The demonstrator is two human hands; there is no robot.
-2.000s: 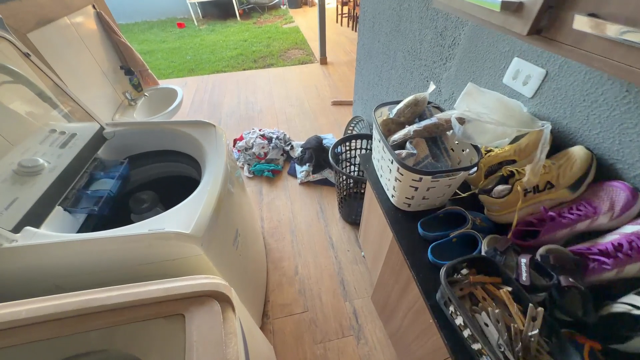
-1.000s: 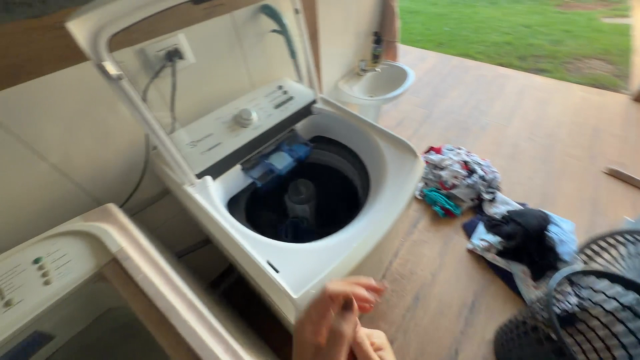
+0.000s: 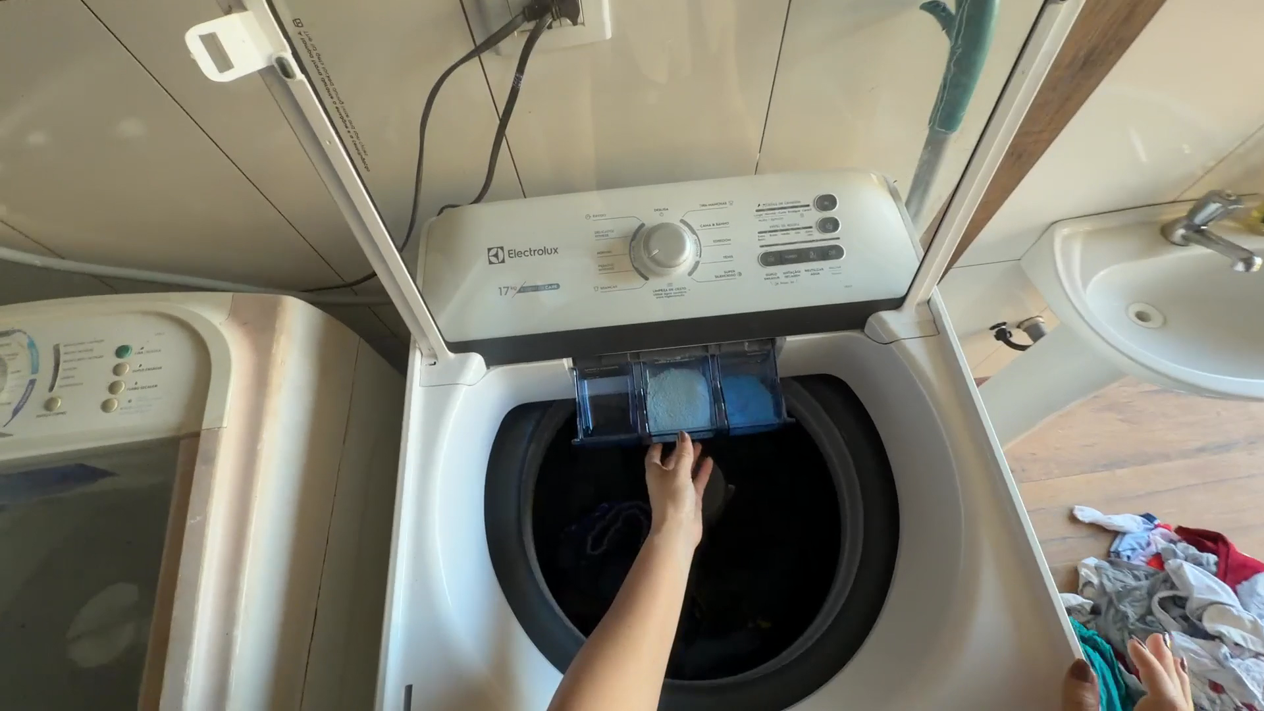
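My left hand (image 3: pixel 677 484) reaches over the washing machine's tub, its fingertips at the front edge of the blue detergent drawer (image 3: pixel 677 395); no firm grip shows. White powder lies in the drawer's middle compartment and blue contents in the right one. The drawer is pulled out above the dark tub (image 3: pixel 780 553), where some dark fabric shows. The white top-load washing machine (image 3: pixel 474 573) has its lid up and a round knob (image 3: pixel 668 247) on its panel. My right hand (image 3: pixel 1136 676), partly cut off at the lower right, is beside the machine's edge with thumb and fingers apart.
A second, older washing machine (image 3: pixel 197 494) stands at the left. Black cords run to a wall outlet (image 3: pixel 583 15). At the right are a white washbasin (image 3: pixel 1165 326) with a metal faucet (image 3: pixel 1210 227) and a heap of clothes (image 3: pixel 1175 592) on the floor.
The view has turned from the shoe shelf and laundry baskets to the open machine. My hands, together near its front corner a second ago, are now apart, the left at the detergent drawer.
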